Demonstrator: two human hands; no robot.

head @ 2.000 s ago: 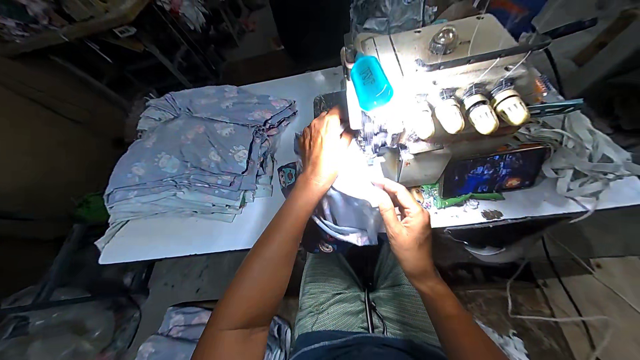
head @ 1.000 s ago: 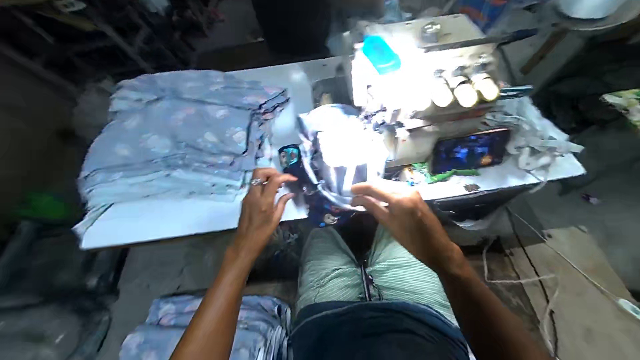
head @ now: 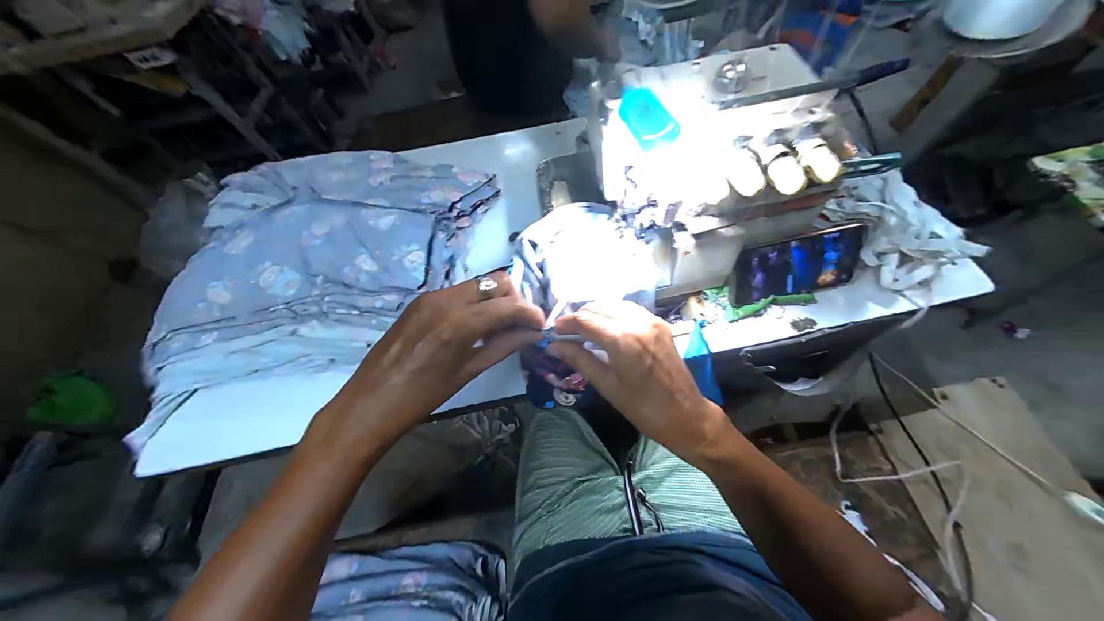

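Both hands meet at the near edge of a light fabric piece (head: 586, 250), which lies brightly lit at the sewing machine (head: 716, 181). My left hand (head: 457, 328), with a ring on it, pinches the fabric edge between thumb and fingers. From the other side my right hand (head: 630, 362) pinches the same edge, its fingertips almost touching the left ones. The glare hides the needle area and much of the cloth. Left of the hands lies a stack of blue-grey printed fabric pieces (head: 319, 250).
A phone (head: 798, 263) leans against the machine's front right. White fabric strips (head: 906, 228) lie at the table's right end. More printed fabric (head: 414, 582) sits below the table (head: 250, 423). A person's dark-clothed body (head: 509, 60) is behind the table, and cables (head: 923, 466) hang at right.
Two seconds ago both hands were up close to the machine, on the fabric. A second ago they were apart at its near side; now they have come together on its near edge.
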